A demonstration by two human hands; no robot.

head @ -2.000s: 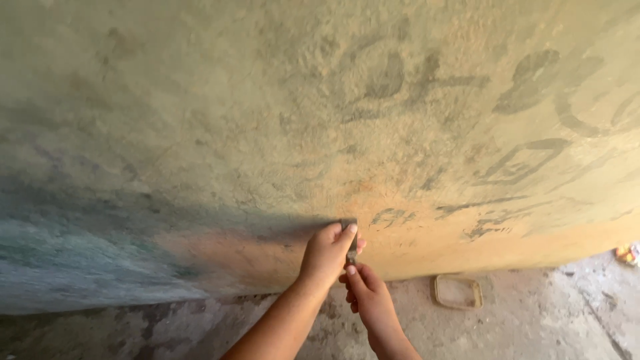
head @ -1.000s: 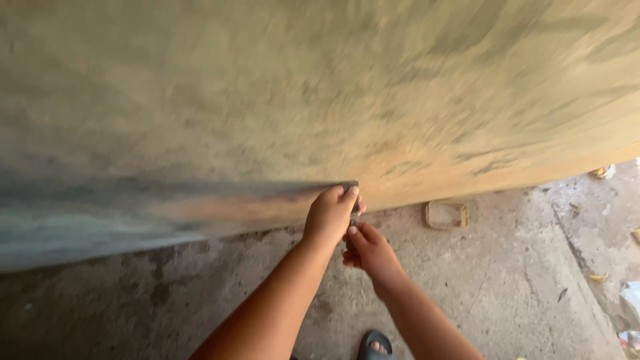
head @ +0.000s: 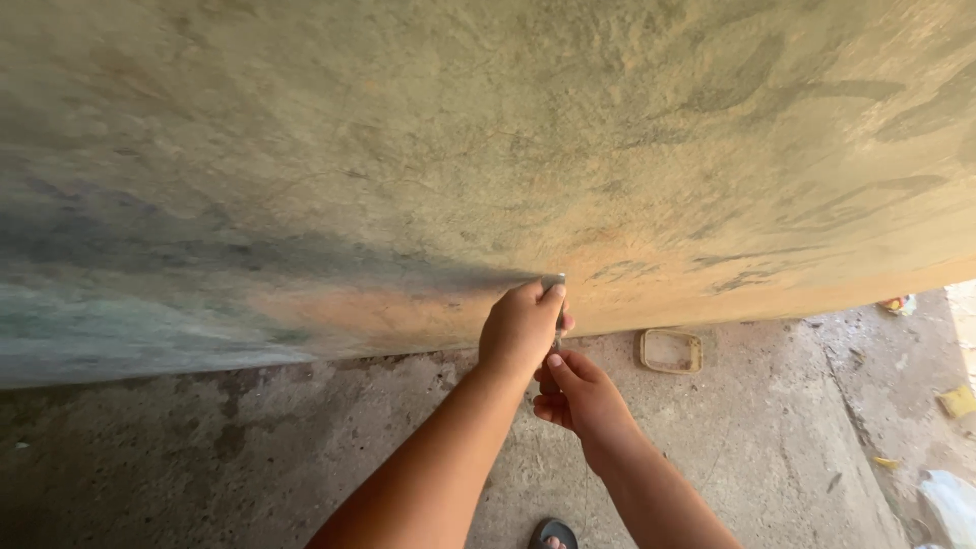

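Note:
My left hand [head: 522, 324] is closed around the upper part of a small flat grey tool [head: 553, 282], its thumb pressed on the face. Just below, my right hand [head: 583, 393] grips the tool's lower end, with a narrow metal neck showing between the hands. The kind of tool cannot be made out for certain. Its top edge lies at or close to the stained plaster wall [head: 427, 191], near an orange patch with dark scuffs; whether it touches the wall is unclear.
A rectangular plastic container [head: 671, 351] rests on the concrete floor [head: 305, 442] by the wall's foot. A sandalled foot [head: 553, 534] shows at the bottom. Wrappers [head: 898, 305], a yellow scrap [head: 957, 400] and a pale plastic bag [head: 949, 503] lie at the right.
The view has tilted down and partly back up. Both hands keep their hold on the tool beside the wall; no other change is plain.

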